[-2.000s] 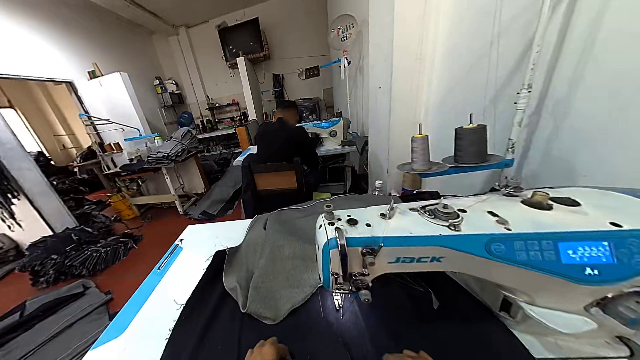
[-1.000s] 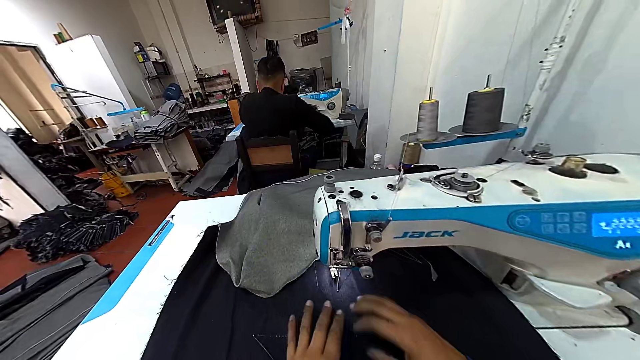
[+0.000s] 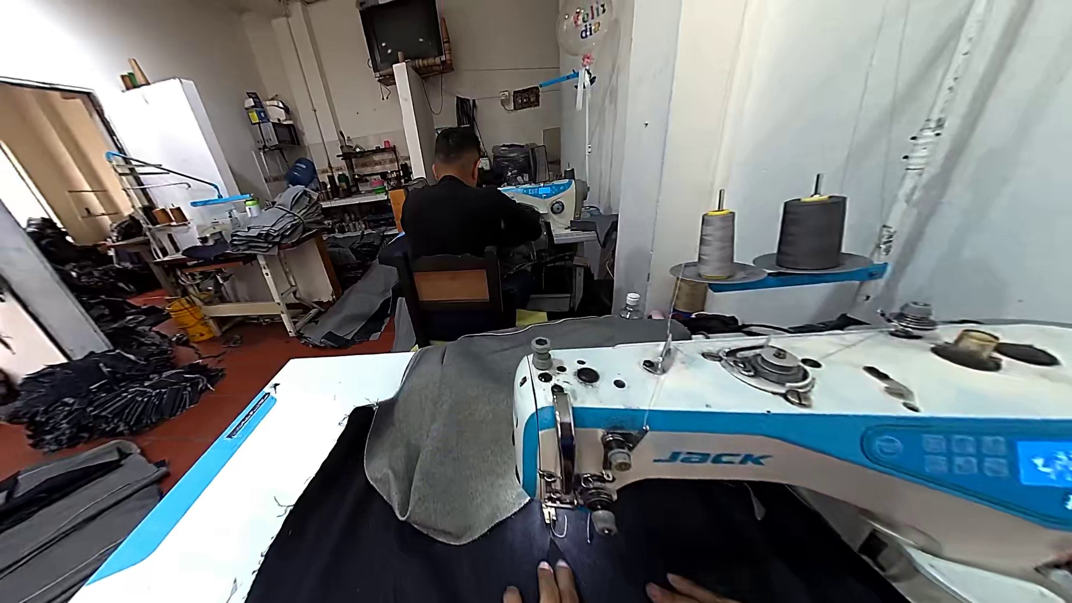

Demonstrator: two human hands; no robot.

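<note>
Dark denim fabric [image 3: 452, 565] lies across the bed of a white and blue Jack sewing machine [image 3: 754, 419]. Only the fingers of my left hand [image 3: 548, 584] show at the bottom edge, resting flat on the denim just in front of the presser foot [image 3: 550, 512]. To the right, the fingertips of my right hand [image 3: 682, 589] also lie on the denim. Neither hand is seen gripping anything. A grey fabric piece [image 3: 444, 444] lies over the dark one, left of the needle area, which is lit. A loose thread end hangs by the foot.
Thread cones [image 3: 717, 244] stand on a blue-armed holder behind the machine. Ahead, a person [image 3: 465, 213] in black sits on a wooden chair [image 3: 452, 286] at another sewing machine [image 3: 548, 197]. Piles of dark fabric [image 3: 117, 389] lie on the red floor at left.
Both hands, further up on the denim one second ago, are now lower, with only fingers in view. The right hand was blurred near the presser foot then.
</note>
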